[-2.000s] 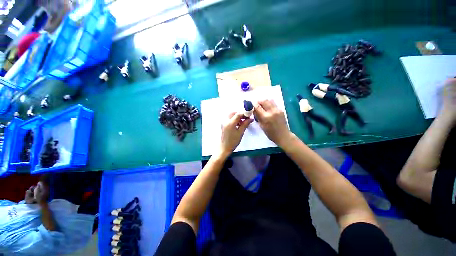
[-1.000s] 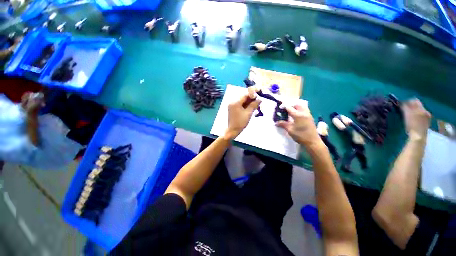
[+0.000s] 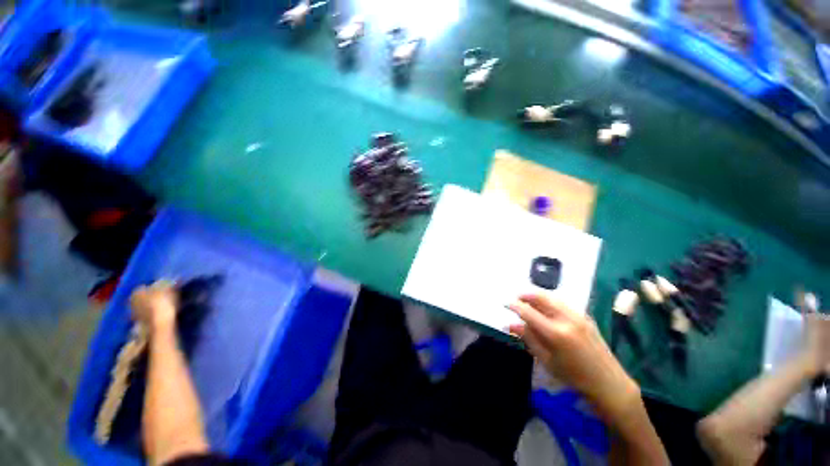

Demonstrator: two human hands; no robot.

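Observation:
My left hand (image 3: 155, 305) is in the blue tote at lower left, blurred, at the upper end of a row of figures (image 3: 120, 387) with cream torsos and black legs. It appears closed on the torso of a figure body, whose black legs show to its right. The fingertips are unclear. My right hand (image 3: 557, 339) is over the near right edge of the white sheet (image 3: 482, 250), empty, fingers loosely bent. A squat black block (image 3: 545, 272) stands on the sheet just beyond its fingers.
A purple cap (image 3: 541, 205) sits on the cardboard (image 3: 510, 182). Small dark parts are heaped left (image 3: 389, 185) and right (image 3: 712, 280) of the sheet. Figures lie beside the right heap and along the far strip. Blue trays (image 3: 136, 91) stand at left. Another person's arm (image 3: 760, 410) is at right.
My left hand has moved from over the sheet into the tote, and the figure is gone from there. My right hand has let go of the black block and drawn back. The view has shifted.

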